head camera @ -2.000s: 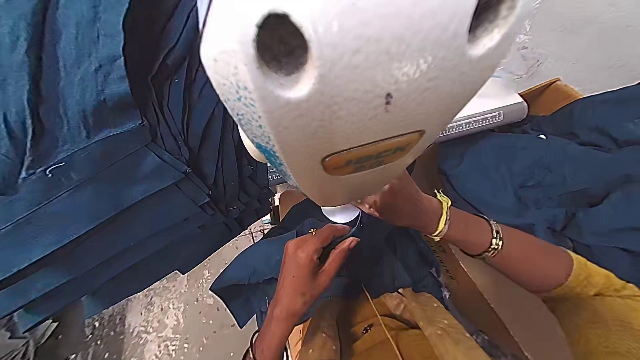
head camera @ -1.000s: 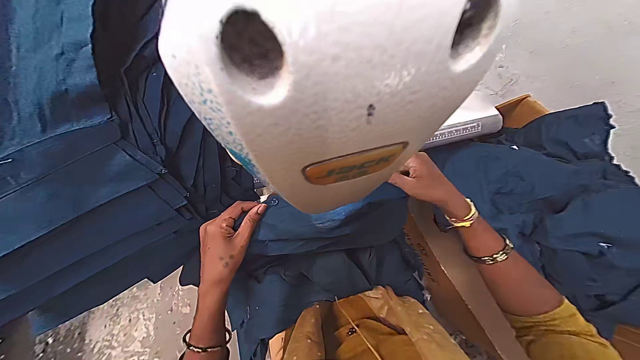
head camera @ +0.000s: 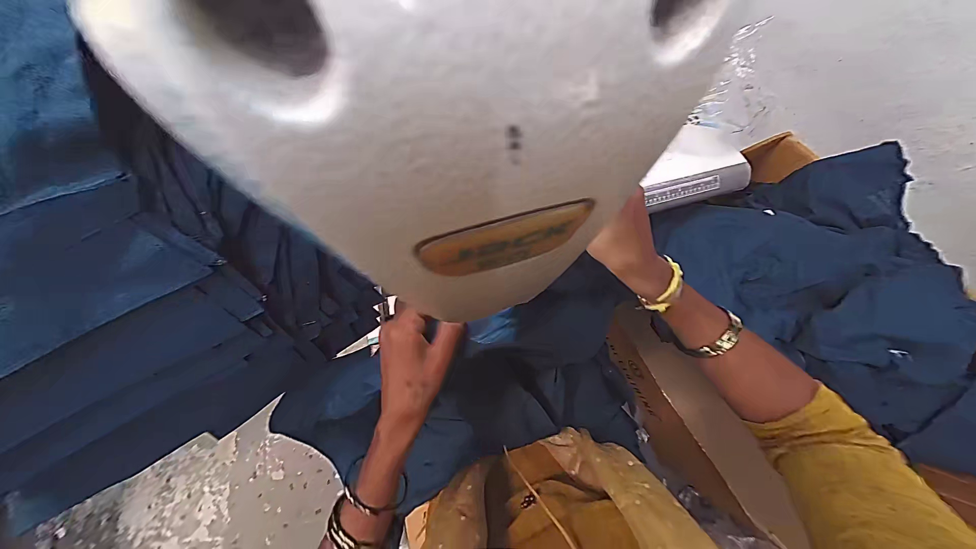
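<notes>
The white head of a Jack sewing machine (head camera: 473, 160) fills the upper middle of the view and hides the needle area. Dark blue fabric (head camera: 534, 366) lies under it and drapes down toward my lap. My left hand (head camera: 415, 358) is at the lower left edge of the machine head, on the blue fabric, thumb and fingers close together, fingertips partly hidden. My right hand (head camera: 627, 236) reaches behind the head's right side; its fingers are hidden, and blue fabric lies just below it.
Folded, stacked blue fabric pieces (head camera: 114, 335) lie at the left. More crumpled blue fabric (head camera: 808, 282) spreads at the right, beside a white machine part with a printed scale (head camera: 698, 171). A cardboard box (head camera: 686, 427) stands below my right forearm.
The machine head looms larger as the view has moved closer. Two seconds ago my hands were close together near the needle area; now they are farther apart, left and right of the head.
</notes>
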